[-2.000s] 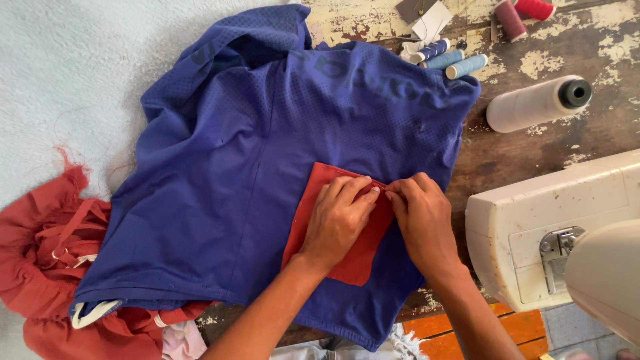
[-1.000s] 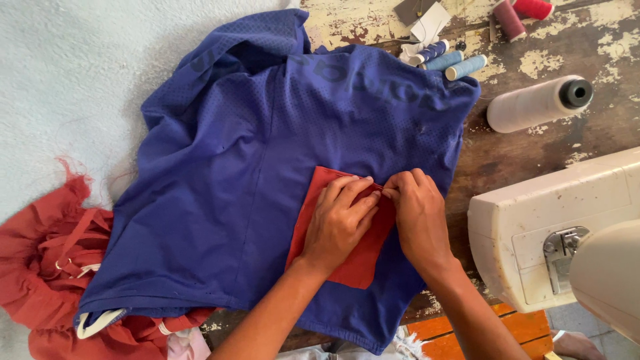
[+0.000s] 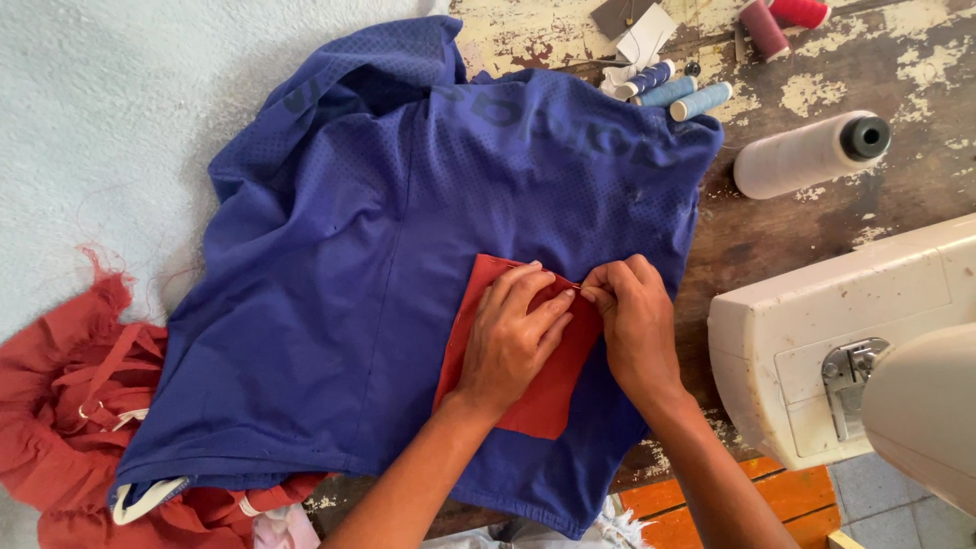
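Note:
A red fabric patch (image 3: 534,404) lies on a blue garment (image 3: 305,252) with dark lettering, which is spread over a worn wooden table. My left hand (image 3: 507,339) rests flat on the patch, its fingertips near the patch's upper edge. At the patch's upper right corner, my right hand (image 3: 629,313) pinches a small, thin, pale thing, which looks like a pin, between thumb and forefinger. Small pale marks, perhaps pins or stitches, show along the patch's upper and left edges.
A white sewing machine (image 3: 846,328) stands at the right. Behind it lies a large cone of white thread (image 3: 801,156). Blue thread spools (image 3: 667,91) touch the garment's top edge; red spools (image 3: 762,30) lie farther back. Red ruffled fabric (image 3: 61,381) is bunched at the left.
Both hands stay at the patch's upper edge. The fingers of my right hand have shifted slightly at its upper right corner.

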